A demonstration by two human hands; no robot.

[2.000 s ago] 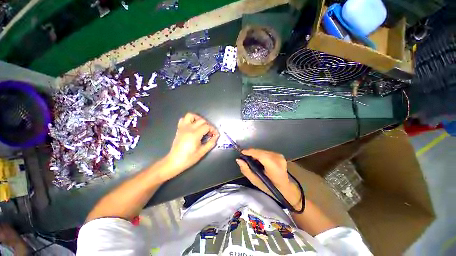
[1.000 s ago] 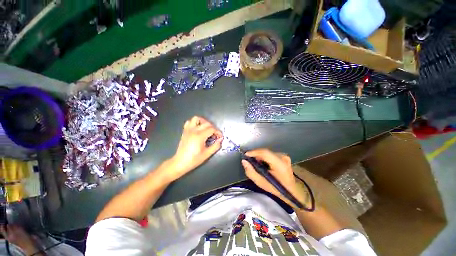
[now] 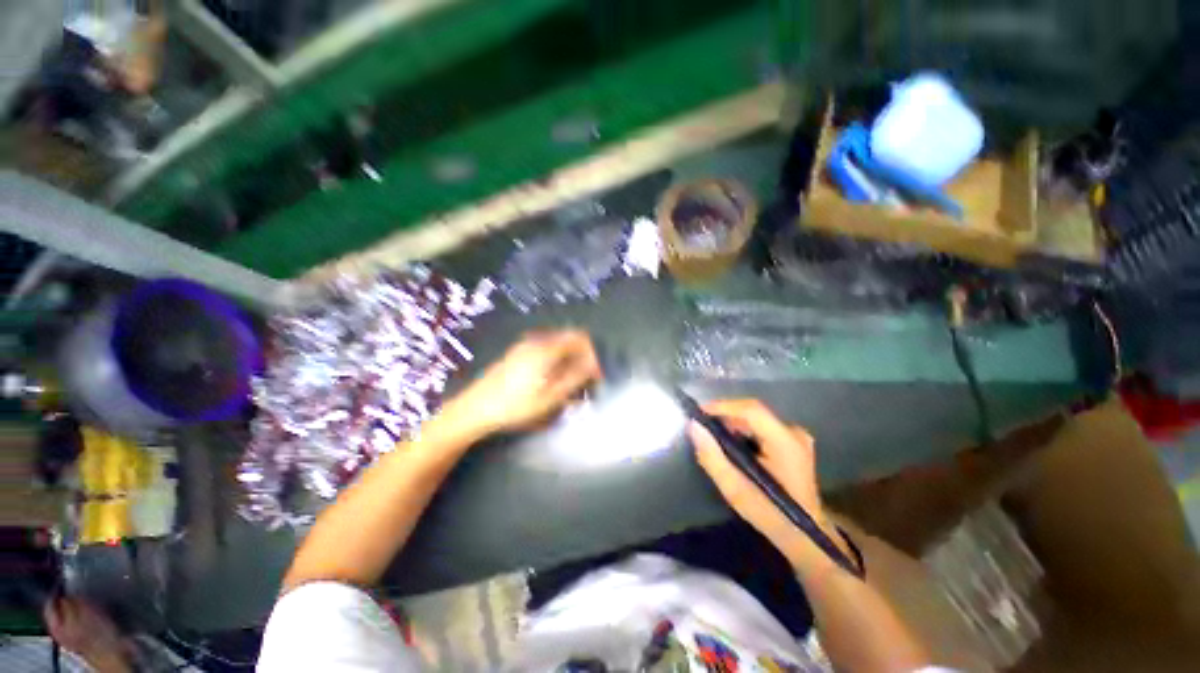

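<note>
My right hand [image 3: 763,454] is closed around a slim black pen-shaped tool [image 3: 770,484], likely a soldering iron, with its tip pointing up and left. My left hand [image 3: 542,379] is over the dark green bench with its fingers bent together. The frame is blurred, so I cannot tell whether the fingers hold a small part. A bright glare lies on the bench between and below the hands, and no small board can be made out there. A big heap of white, silver and reddish slips [image 3: 355,381] lies left of my left hand.
Behind are grouped small parts [image 3: 566,270], a white piece [image 3: 642,247], a brown tape roll [image 3: 707,226] and a carton [image 3: 921,226] with blue items. A purple-rimmed fan [image 3: 184,348] stands left. A green belt [image 3: 487,158] runs behind. Another person's hand [image 3: 86,628] shows bottom left.
The view has swung, so the bench things sit lower and mostly further right, and it is blurred. My left hand has moved slightly from the tool tip. The blue-white part seen under the tip is no longer visible.
</note>
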